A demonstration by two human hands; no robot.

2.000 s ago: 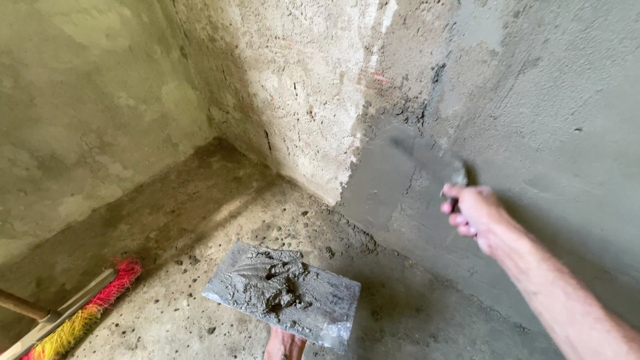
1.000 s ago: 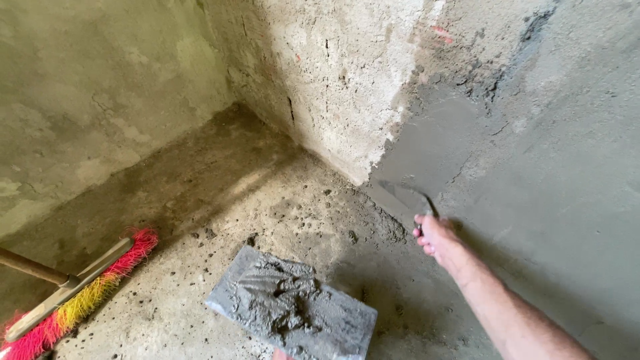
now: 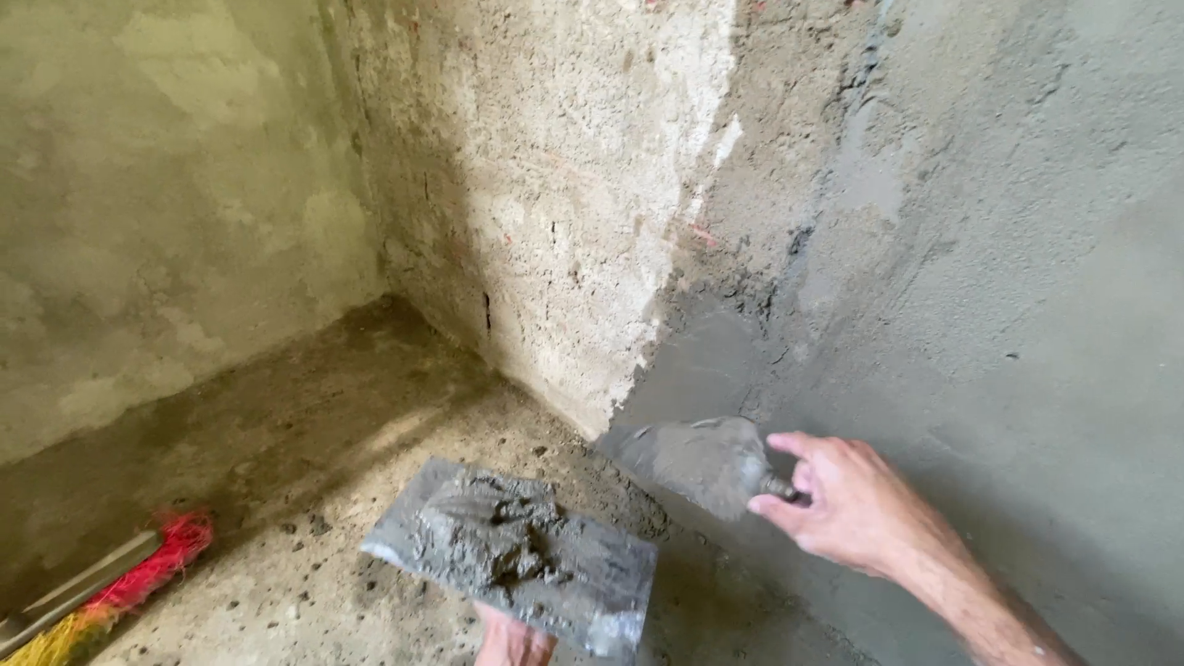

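Note:
My right hand [image 3: 837, 504] grips the handle of a mortar-smeared trowel [image 3: 694, 458], whose broad blade lies near the foot of the right wall, pointing left. Around the blade the wall bears smooth wet grey mortar [image 3: 703, 365]. At the bottom centre my left hand [image 3: 514, 638] supports a flat rectangular metal hawk [image 3: 606, 564] from below; its handle is hidden under the plate. A lumpy heap of wet mortar [image 3: 490, 532] sits on the left and middle of the plate. Whether the trowel blade touches the wall is hard to tell.
A push broom with red and yellow bristles [image 3: 153, 564] lies at the lower left. Crumbs of mortar dot the concrete floor [image 3: 305, 592]. A greenish plastered wall [image 3: 185, 203] meets the rough, pale wall section [image 3: 564, 213] at a corner.
The trowel was up on the wet patch, then came down toward the wall's foot. Its blade now shows its broad face with mortar on it. The left hand still holds the loaded hawk.

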